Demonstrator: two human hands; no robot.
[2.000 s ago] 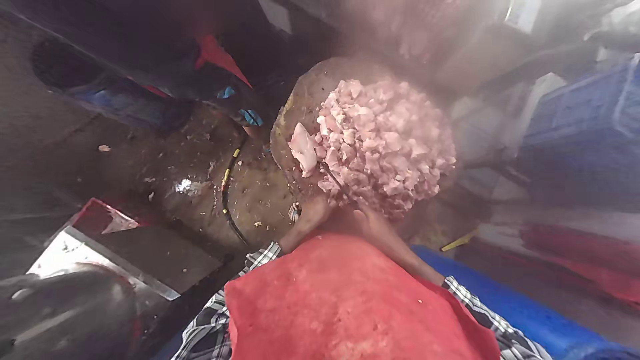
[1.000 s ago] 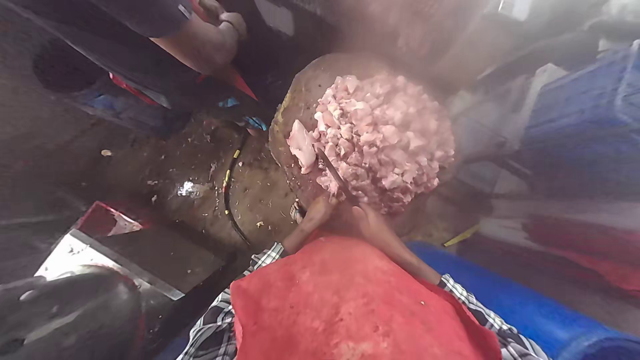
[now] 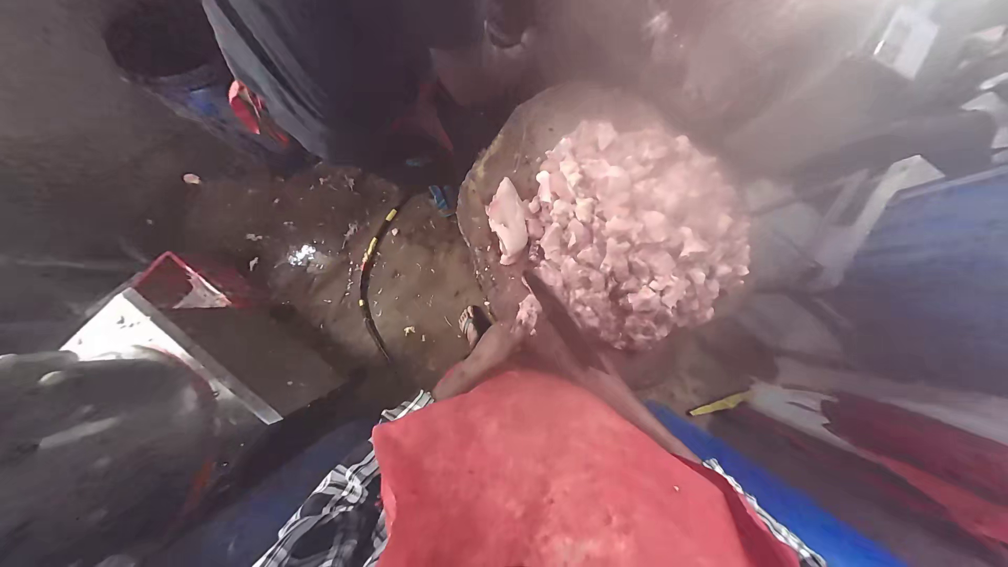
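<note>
Cut chunks of pale pink raw meat (image 3: 646, 236) lie heaped on a round chopping block (image 3: 504, 150). A larger, uncut-looking piece of meat (image 3: 509, 220) rests at the heap's left side. Low on the block, my left hand (image 3: 504, 339) has its fingers around a small meat piece (image 3: 528, 310). My right hand (image 3: 557, 350) is close beside it, closed on a knife (image 3: 561, 311), whose dark blade points up and left toward the larger piece. The knife's handle is hidden by the hand. A red apron (image 3: 520, 465) covers my front, below both hands.
A person in dark clothing (image 3: 370, 71) stands beyond the block, at upper left. A black hose with yellow bands (image 3: 367, 272) curves over the wet, littered floor. Blue crates (image 3: 937, 268) stand at right. A metal-edged box (image 3: 213, 354) is at left, and a blue barrel-like object (image 3: 772, 480) at lower right.
The person at upper left has shifted to the right, and the forearm seen there one second ago is no longer visible. My hands stay near the block's lower edge, with the knife still in my right hand.
</note>
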